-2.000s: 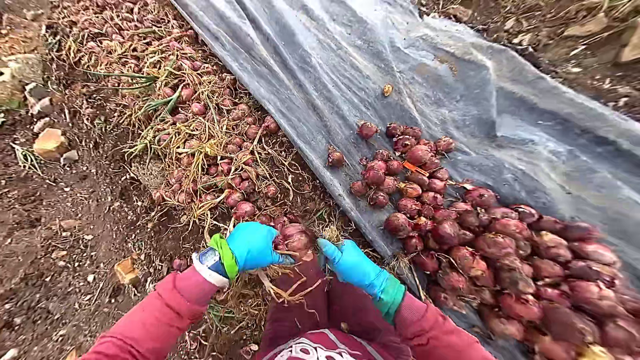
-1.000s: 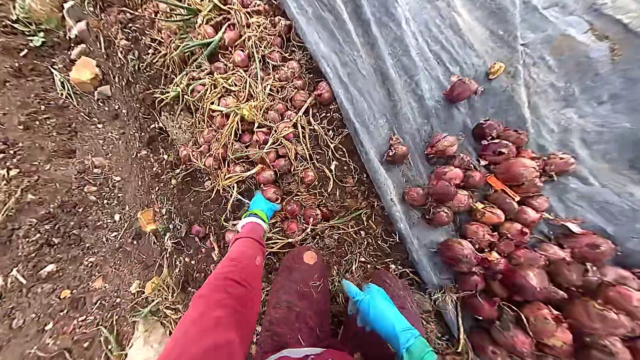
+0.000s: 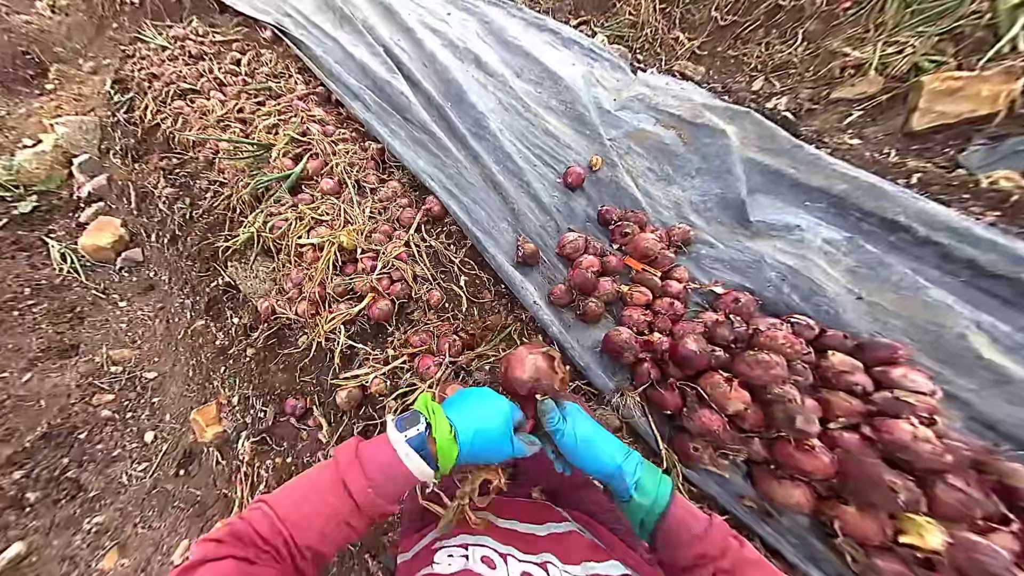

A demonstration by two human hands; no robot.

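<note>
A red onion (image 3: pixel 534 368) is held up by both hands in front of my knees. My left hand (image 3: pixel 486 426), in a blue glove with a watch and green band at the wrist, is closed around its neck, and dry stalks (image 3: pixel 468 496) hang below the fist. My right hand (image 3: pixel 588 444), also gloved in blue, touches the onion's underside beside the left; whether it holds a tool is hidden. Left of the sheet, onions with dry tops (image 3: pixel 380 308) lie on the soil. A heap of trimmed red onions (image 3: pixel 760 368) rests on grey plastic sheeting (image 3: pixel 496 120) at the right.
Stones lie on the soil at the left, among them a yellowish one (image 3: pixel 104 239) and a smaller one (image 3: pixel 207 422). A larger stone block (image 3: pixel 964 96) is at the upper right, past the sheet's far edge. A single onion (image 3: pixel 574 177) lies apart on the sheet.
One second ago my left hand was reaching down among the onions on the soil; now it is back beside my right hand with an onion. The view has swung as well.
</note>
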